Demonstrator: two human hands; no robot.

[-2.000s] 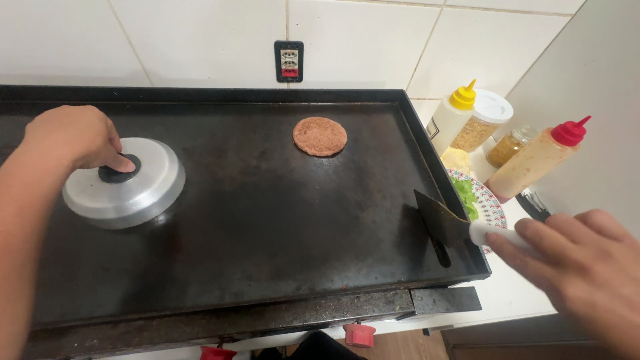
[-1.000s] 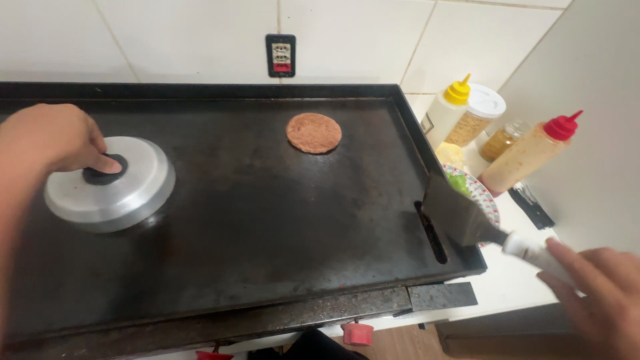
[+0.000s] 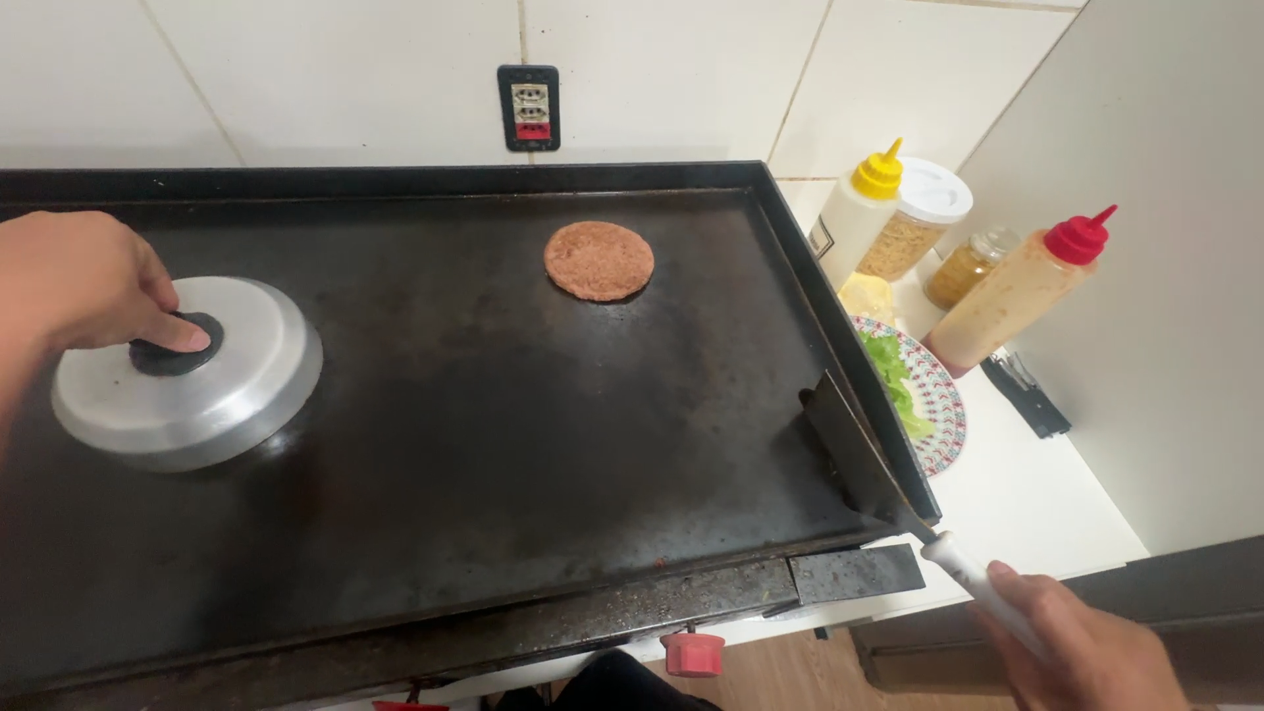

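At the left, my left hand (image 3: 94,286) grips the black knob of a round aluminum lid (image 3: 247,365) that rests on the black griddle (image 3: 474,434). Whatever is under the lid is hidden. My right hand (image 3: 1081,632) holds the white handle of a metal spatula (image 3: 859,454); its wide blade is tilted on edge over the slot at the griddle's right side. A round, browned meat patty (image 3: 599,260) lies on the griddle near the back, between the lid and the spatula, touched by neither hand.
Beyond the griddle's raised right edge stand a yellow-capped squeeze bottle (image 3: 859,212), a white-lidded tub (image 3: 913,222), a small glass jar (image 3: 973,267) and a red-capped squeeze bottle (image 3: 1017,296). A patterned plate (image 3: 948,415) holds lettuce (image 3: 889,375). Red knobs (image 3: 693,654) project in front.
My right hand has moved the spatula blade from the griddle's right rim, by the plate, back over the slot. My left hand stays on the lid's knob.
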